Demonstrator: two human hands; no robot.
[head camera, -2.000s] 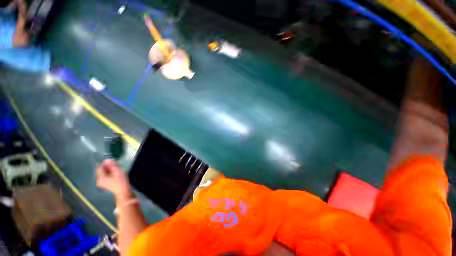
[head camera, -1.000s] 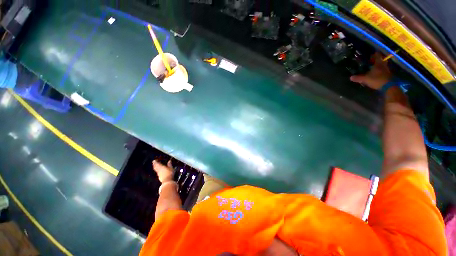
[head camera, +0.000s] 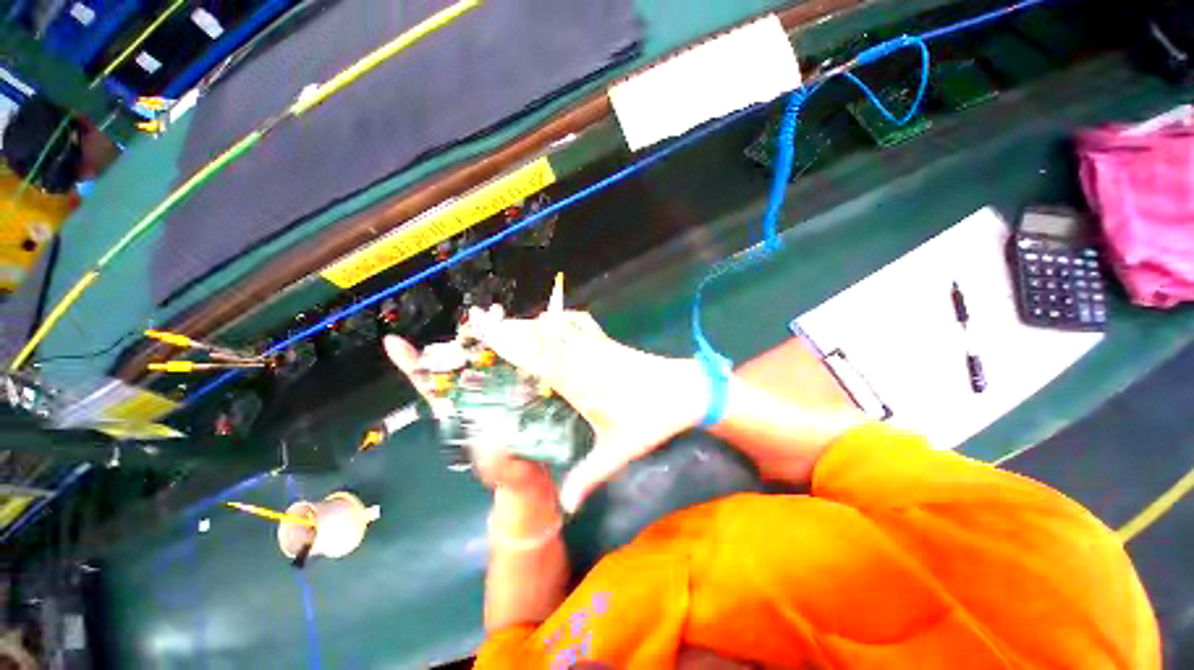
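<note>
A green circuit board (head camera: 517, 416) is held above the bench, its face blurred, with small white and orange parts on its far edge. My left hand (head camera: 508, 478) holds it from the left and below, partly hidden by the board. My right hand (head camera: 596, 373), with a bright blue wrist strap, reaches over the board, its fingers at the far edge. A slim yellow pointed hand tool (head camera: 558, 292) sticks up from my right hand; its rest is hidden.
Waiting boards (head camera: 485, 285) line the dark recess beyond a blue line. A cup (head camera: 343, 524) with a yellow stick stands left. At right are a clipboard with paper (head camera: 917, 327), pen (head camera: 974, 372), calculator (head camera: 1058, 268) and pink cloth (head camera: 1139, 210). Coiled blue cord runs from my strap.
The view has swung right. My left hand has come from the black tray up to the bench, and my right hand from the recess. Both now meet at a board.
</note>
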